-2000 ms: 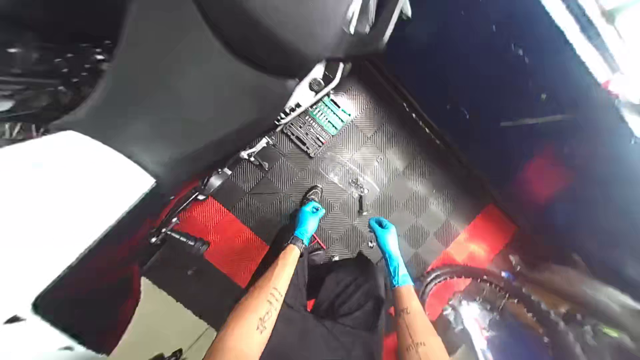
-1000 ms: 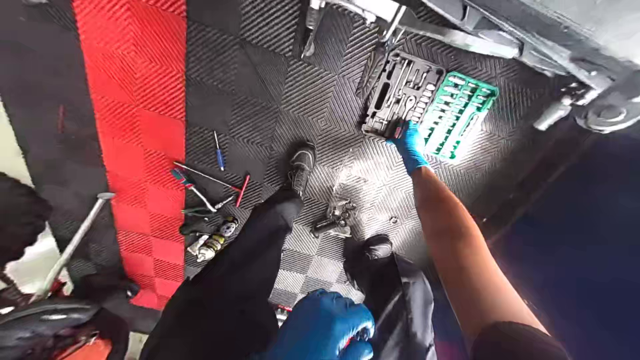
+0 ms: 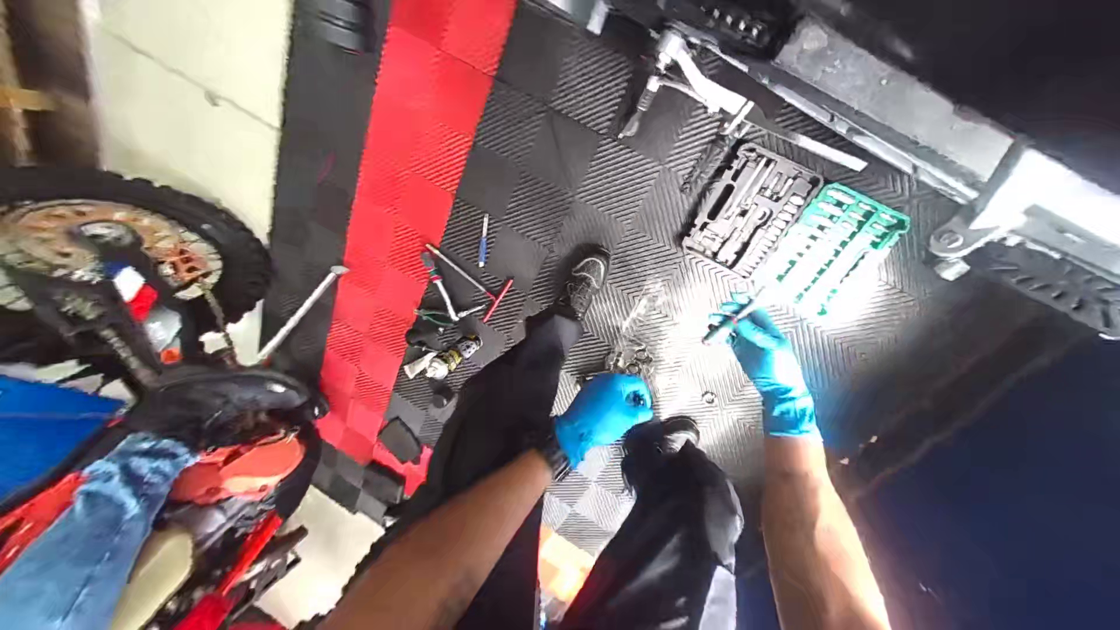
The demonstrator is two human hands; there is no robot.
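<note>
My right hand (image 3: 763, 346), in a blue glove, holds a slim dark-handled tool (image 3: 733, 322), perhaps a screwdriver, pointing up and right. Up and right of it lies an open socket set: a black tool tray (image 3: 752, 210) and a green tray (image 3: 847, 245) side by side on the floor. My left hand (image 3: 604, 411), also gloved in blue, is curled around a small dark part (image 3: 636, 399) above my knees. Just above that hand, small metal parts (image 3: 632, 357) rest on the floor beside a clear plastic bag (image 3: 646, 306).
Left of my shoe lie a blue screwdriver (image 3: 483, 241), a red T-handle wrench (image 3: 498, 300), pliers (image 3: 443, 284) and a cylindrical part (image 3: 455, 357). A dirt bike (image 3: 236, 472) stands left. A vehicle's metal footrest (image 3: 709, 87) juts in above the socket set.
My right hand has moved from the black tray back towards me and now holds a slim tool. The view has swung widely.
</note>
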